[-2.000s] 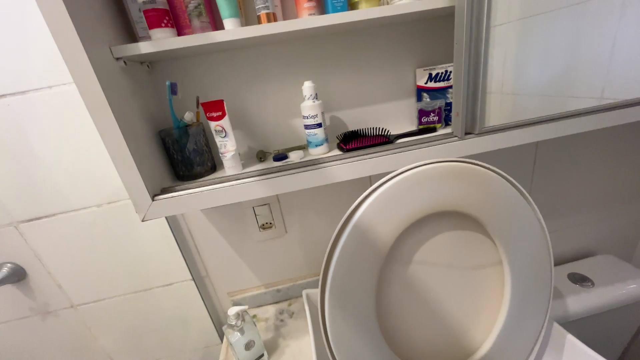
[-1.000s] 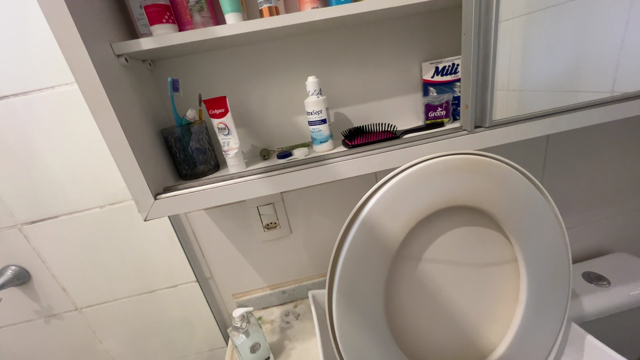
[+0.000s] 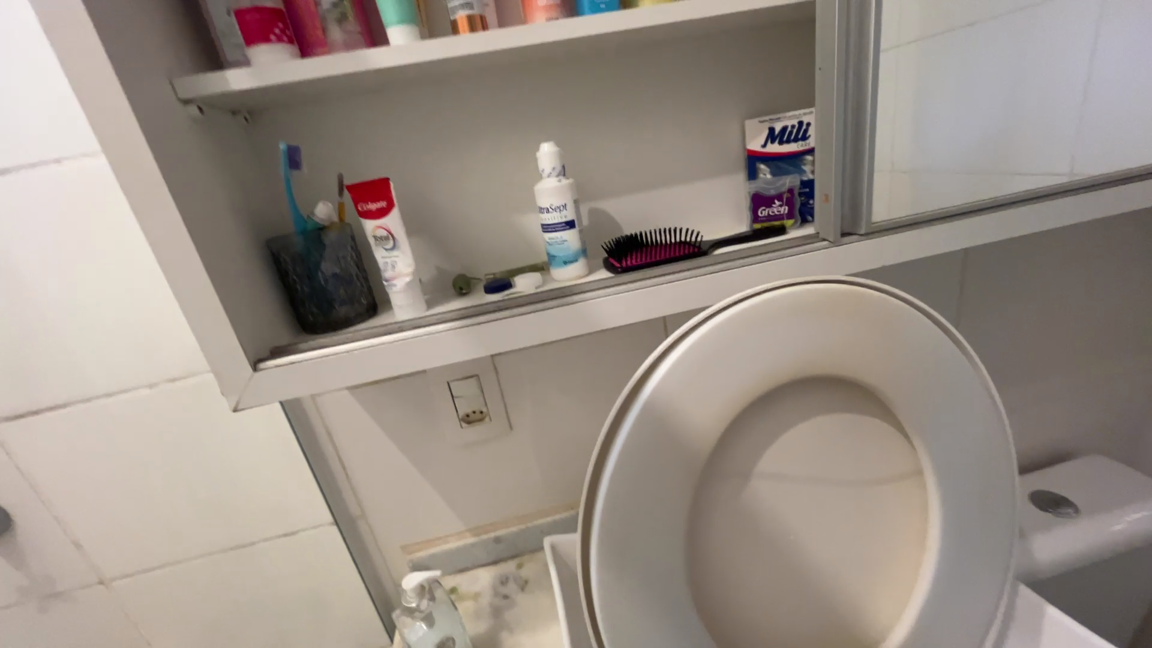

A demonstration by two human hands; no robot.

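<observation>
Neither of my hands is in view. A toilet seat with its lid (image 3: pixel 634 468) stands upright in front of a white basin (image 3: pixel 565 576); what holds it is hidden below the frame. Above it, on the lower shelf of a wall cabinet, a dark textured cup (image 3: pixel 326 283) holds a blue toothbrush (image 3: pixel 293 189). Beside the cup a Colgate toothpaste tube (image 3: pixel 387 243) stands on its cap. Farther right are a contact lens case (image 3: pixel 513 283), a white and blue solution bottle (image 3: pixel 561 225), a black and pink hairbrush (image 3: pixel 657 250) and a Mili package (image 3: pixel 783 144).
Several bottles and tubes line the upper shelf (image 3: pixel 504 45). A sliding mirror door (image 3: pixel 1008 108) covers the cabinet's right part. Below are a wall socket (image 3: pixel 470 402), a pump bottle (image 3: pixel 430 612) on the stone counter (image 3: pixel 504 594) and the toilet cistern (image 3: pixel 1080 513) at right.
The upright seat and lid have shifted slightly to the right against the cabinet. The items on the lower shelf stay where they were.
</observation>
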